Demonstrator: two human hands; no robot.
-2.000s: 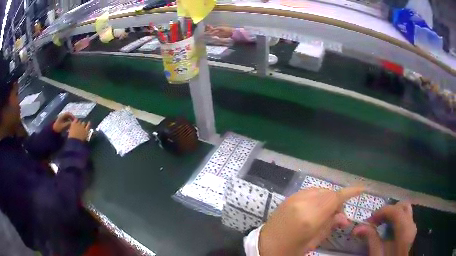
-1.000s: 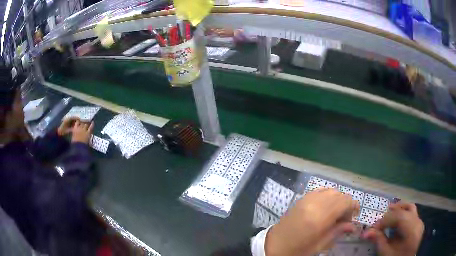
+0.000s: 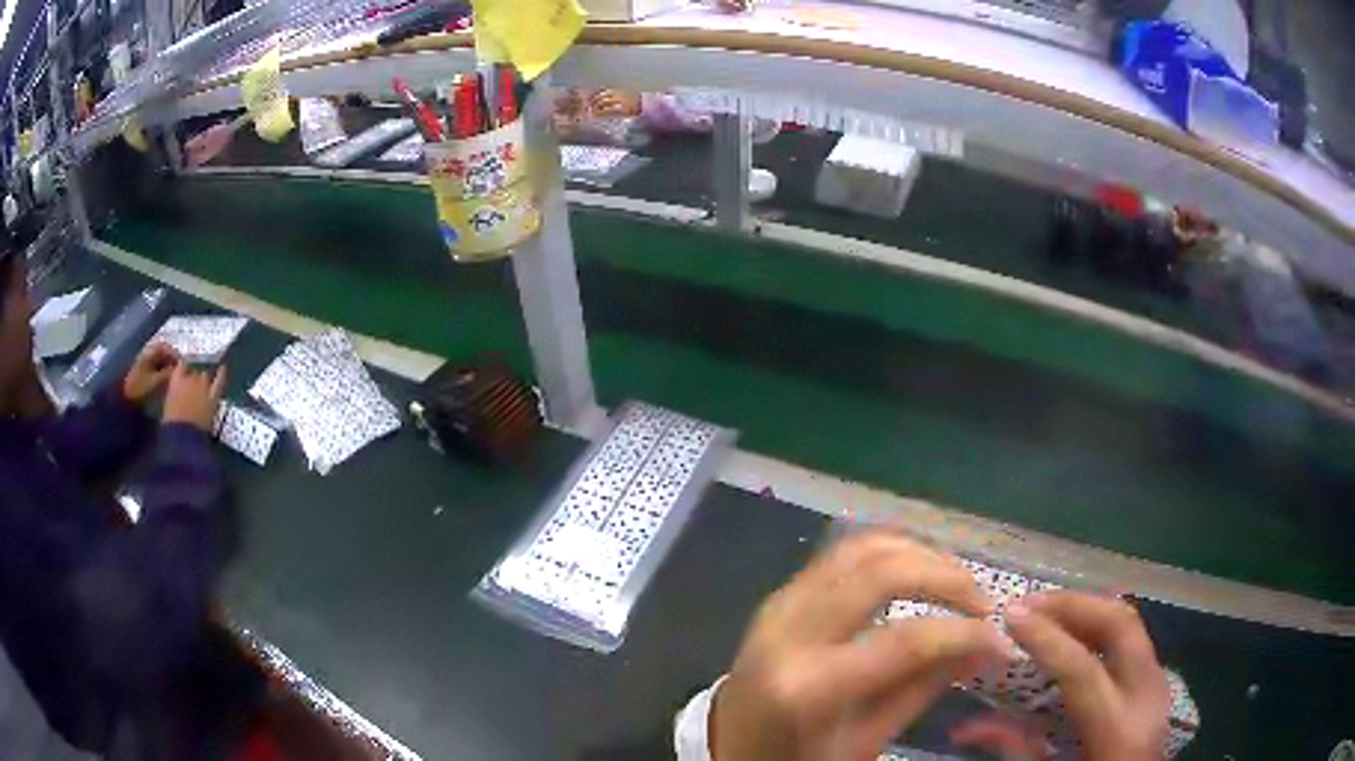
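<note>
My left hand and my right hand are close together at the lower right, with fingertips nearly touching. They pinch a dotted white panel, mostly hidden by the fingers; part of it shows beyond my right hand. Behind the hands, more dotted white boards lie on the bench, largely covered by my left hand. A bagged stack of dotted panels lies flat and slanted on the dark green bench, left of my hands, with a shiny clear margin around it.
A dark brown ribbed container stands at the foot of the metal post. A pen holder hangs on the post. A neighbour at left handles a dotted piece beside dotted sheets. The green belt runs behind, under the shelf.
The view has shifted, moving the bench things left. The dotted piece beside the bagged stack is no longer visible there. My hands have closed together, with my left hand higher and covering more boards.
</note>
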